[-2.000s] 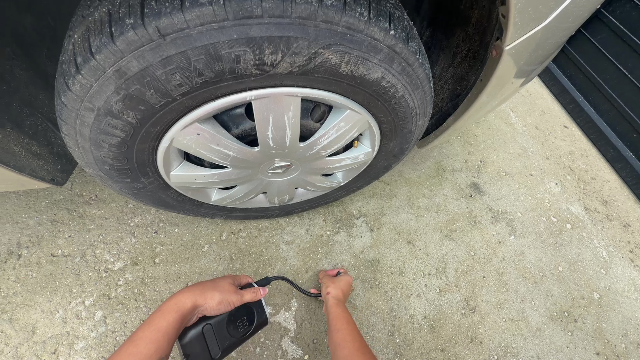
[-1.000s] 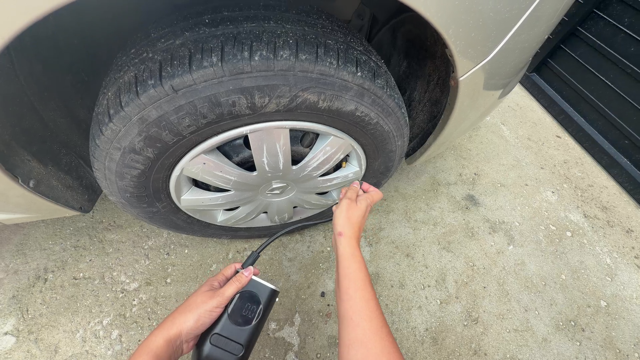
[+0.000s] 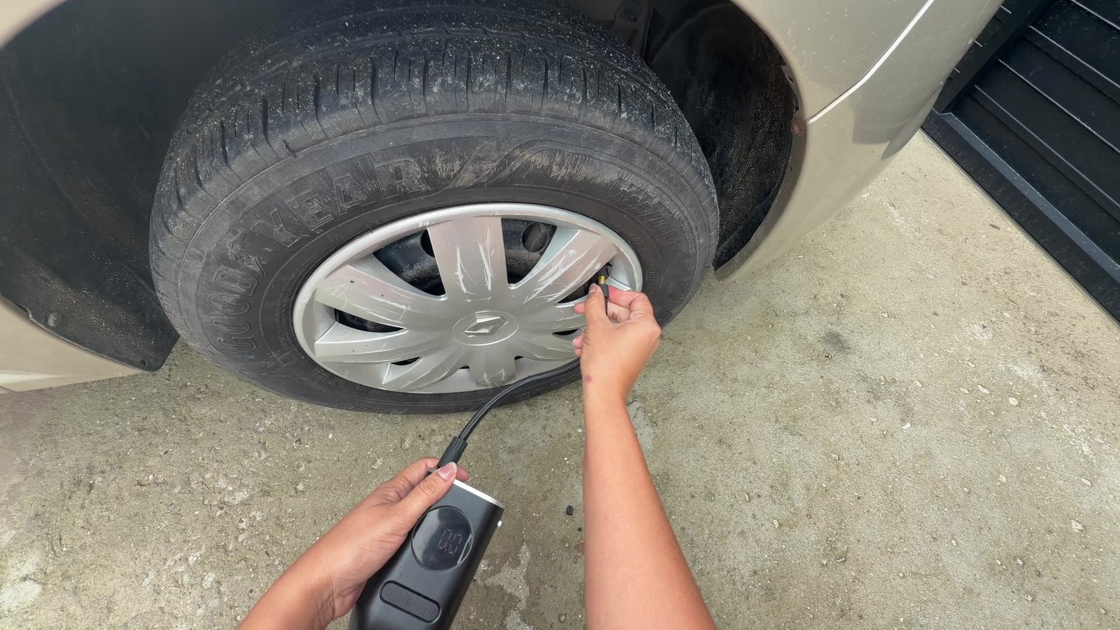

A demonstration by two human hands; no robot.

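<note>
My left hand [image 3: 385,525] is closed around a black portable tyre inflator [image 3: 429,560], whose round display is lit. From its top end a black air hose [image 3: 503,394] curves up past the bottom of the tyre [image 3: 437,149]. The fingers of my right hand [image 3: 617,337] pinch the hose's end fitting [image 3: 603,289] at the right side of the silver wheel cover [image 3: 472,306]. A brass-coloured part shows at its tip, by a gap near the rim; whether it is joined to the valve stem, I cannot tell. Scratches mark the cover's spokes.
The beige car body [image 3: 840,52] arches over the wheel, with a dark wheel-well liner [image 3: 744,131] behind the tyre. Rough concrete ground [image 3: 831,455] lies below and to the right. A black slatted metal panel [image 3: 1050,114] stands at the upper right.
My right hand has moved from low over the concrete up to the right edge of the wheel cover, bringing the hose end with it. My left hand still holds the inflator.
</note>
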